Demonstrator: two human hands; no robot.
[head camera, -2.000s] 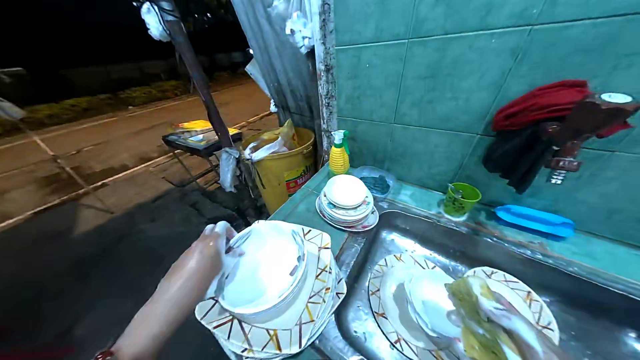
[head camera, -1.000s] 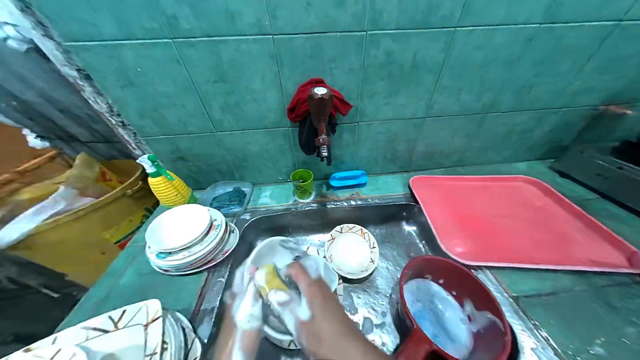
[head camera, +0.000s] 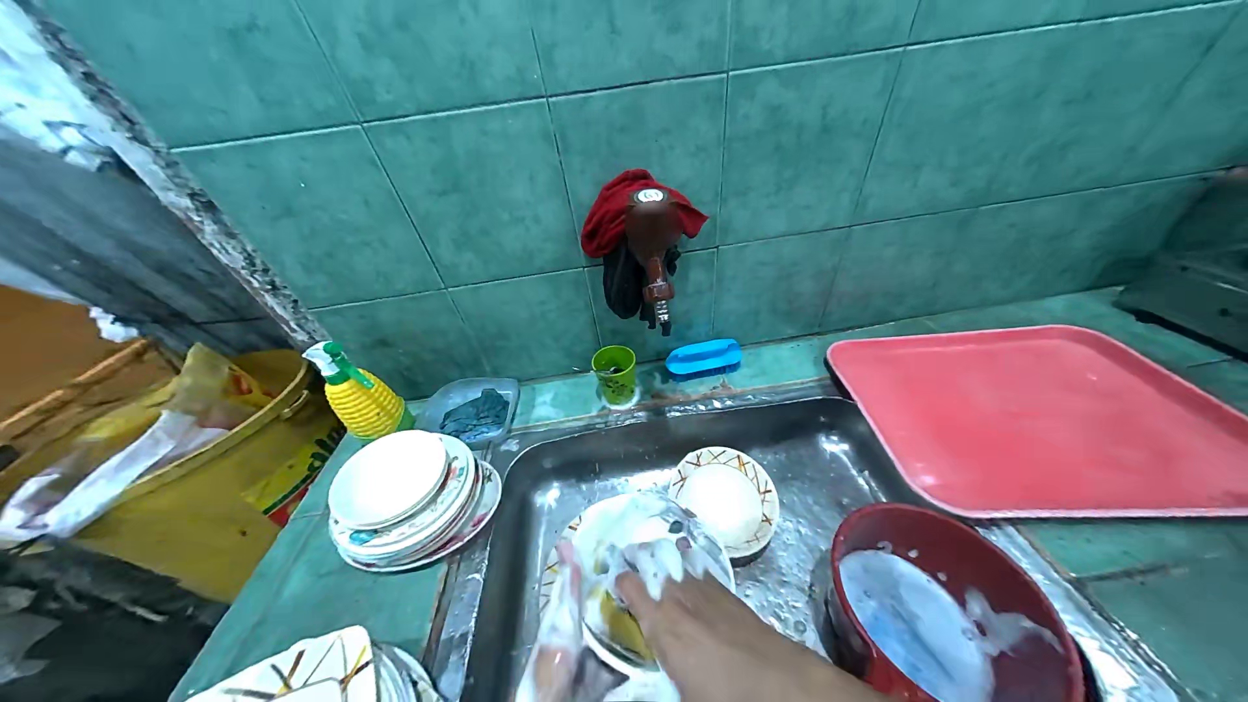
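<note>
Over the metal sink (head camera: 546, 487), my right hand (head camera: 682, 604), covered in suds, presses a yellow sponge (head camera: 621, 624) on a soapy dish (head camera: 702, 546). The dish looks partly clear; its exact kind is blurred. My left hand (head camera: 558, 624), also soapy, is at the left side of this dish and appears to hold its edge. Beneath lies a patterned plate (head camera: 585, 522). Behind them a small patterned plate (head camera: 756, 497) with a white foamy middle rests in the sink. A dark red pot or tub (head camera: 868, 624) with sudsy water stands right of my hands.
Stacked plates (head camera: 390, 478) and patterned square plates (head camera: 322, 663) stand on the left counter, near a yellow spray bottle (head camera: 366, 405) and a plastic container (head camera: 507, 390). A green cup (head camera: 615, 370), blue brush (head camera: 704, 359) and tap (head camera: 655, 244) are behind; a red tray (head camera: 1053, 419) lies right.
The view has swung right from the street side. My left hand, on a white bowl atop the square plates two seconds ago, is now over the sink beside my right hand.
</note>
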